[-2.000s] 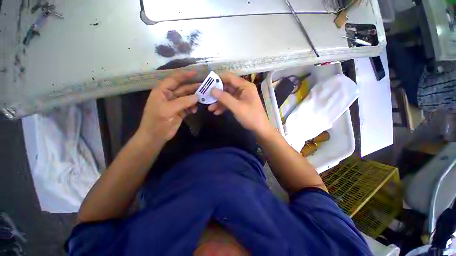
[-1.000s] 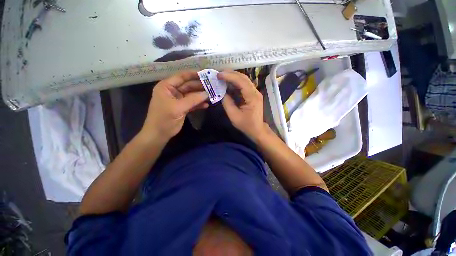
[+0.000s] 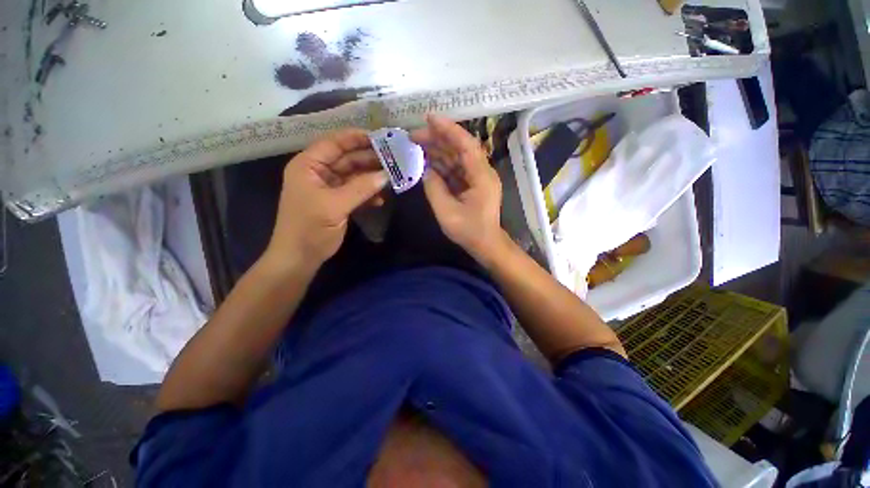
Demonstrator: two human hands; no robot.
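A small silvery-white plate with one rounded side, dark slots along its straight side and small dark holes is held up just in front of the table's front edge. My left hand grips its left, straight side between thumb and fingers. My right hand is just to its right, fingers apart and bent, beside the rounded side; whether a fingertip touches the plate is hard to tell. Both hands are bare.
The white table has dark stains. A long thin metal rod lies on it, metal parts at far left, a parts recess at right. Below right are a white tub with scissors and cloth, and a yellow crate.
The plate has turned so its slotted straight side faces left. My right fingers have moved from gripping it to spread beside it. The view has shifted slightly.
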